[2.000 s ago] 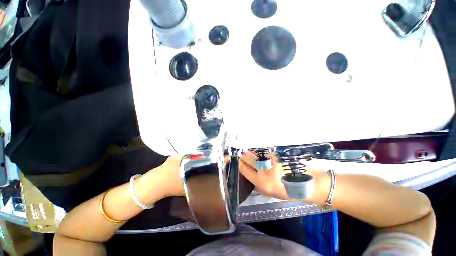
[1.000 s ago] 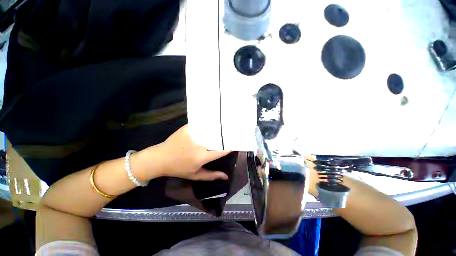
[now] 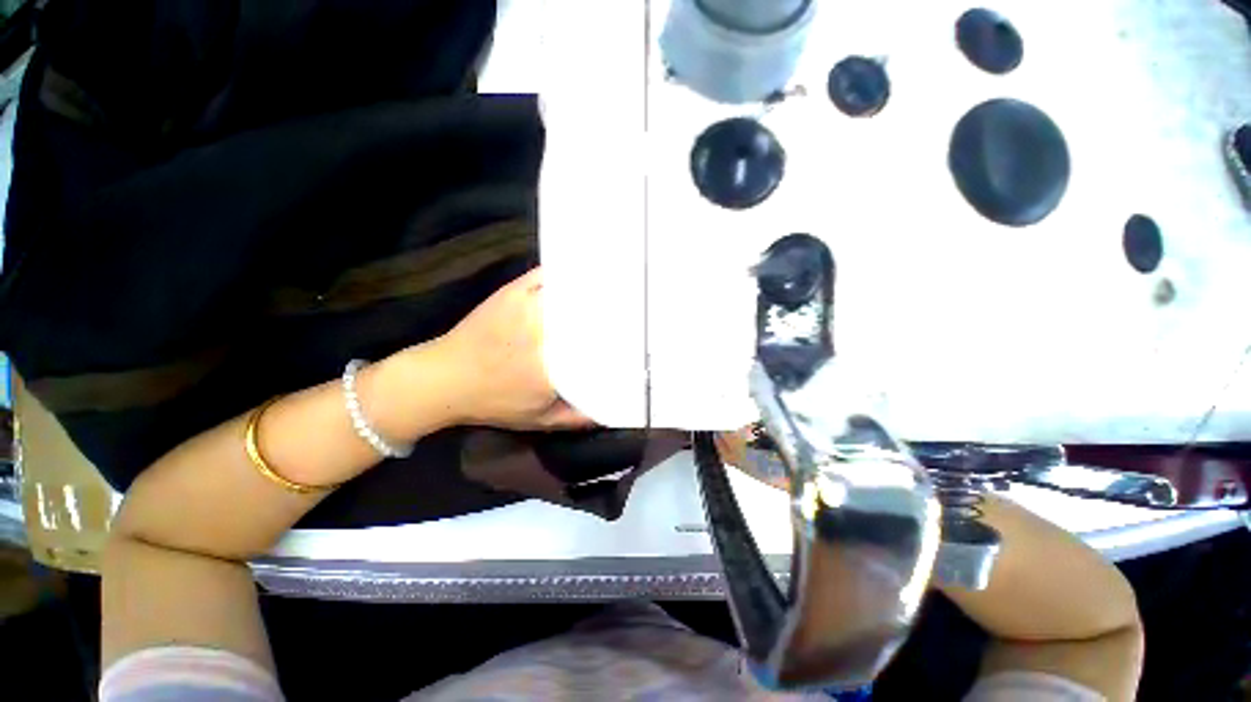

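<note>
The black cloth (image 3: 275, 220) with olive-brown bands lies heaped left of the white machine head (image 3: 878, 316). My left hand (image 3: 501, 359) lies on the cloth at the head's left edge; its fingers are mostly hidden by the head. A thin brown-grey strip (image 3: 528, 462) hangs below that hand over the white table. My right hand (image 3: 752, 455) shows only in part, behind the shiny metal guard (image 3: 864, 562) and under the head; what its fingers do is hidden. The needle area is hidden.
The white table (image 3: 659, 528) has a scale along its front edge. Tan cardboard (image 3: 62, 480) lies under the cloth at the left. A dark red panel (image 3: 1214, 469) is at the right. The tension spring and knob (image 3: 967, 542) stick out beside the guard.
The view has shifted, so the machine head appears further right. My left hand has moved up and its fingers have gone behind the head. The strip's free end lies higher than one second ago.
</note>
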